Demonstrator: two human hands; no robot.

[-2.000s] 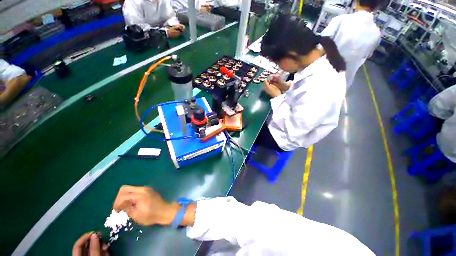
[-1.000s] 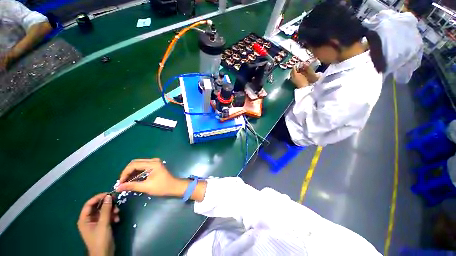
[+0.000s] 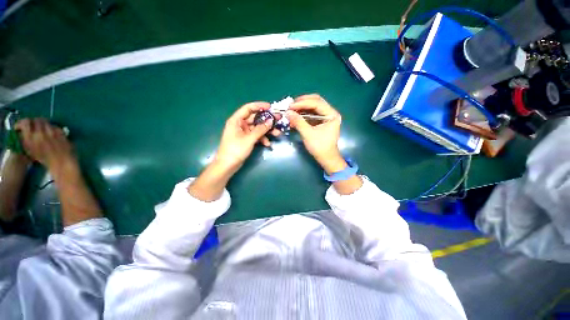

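My left hand [image 3: 240,132] holds a small round dark assembly [image 3: 264,117] between thumb and fingers. My right hand [image 3: 319,132] holds thin silver tweezers [image 3: 312,117], their tip end by the assembly. A loose pile of tiny white plastic pieces [image 3: 283,104] lies just beyond and between the hands, partly hidden by the fingers. The hands are close together; whether the tweezers grip a piece is too small to tell.
A black marker [image 3: 343,59] and white label [image 3: 361,67] lie beyond my right hand. A blue equipment box [image 3: 425,94] with hoses stands at right. A neighbour's hands [image 3: 42,140] hold something green at left. A pale rail [image 3: 187,54] borders the belt.
The view has swung left and down, so both hands now show near the centre. My right hand has come from the white pile to the assembly in my left hand.
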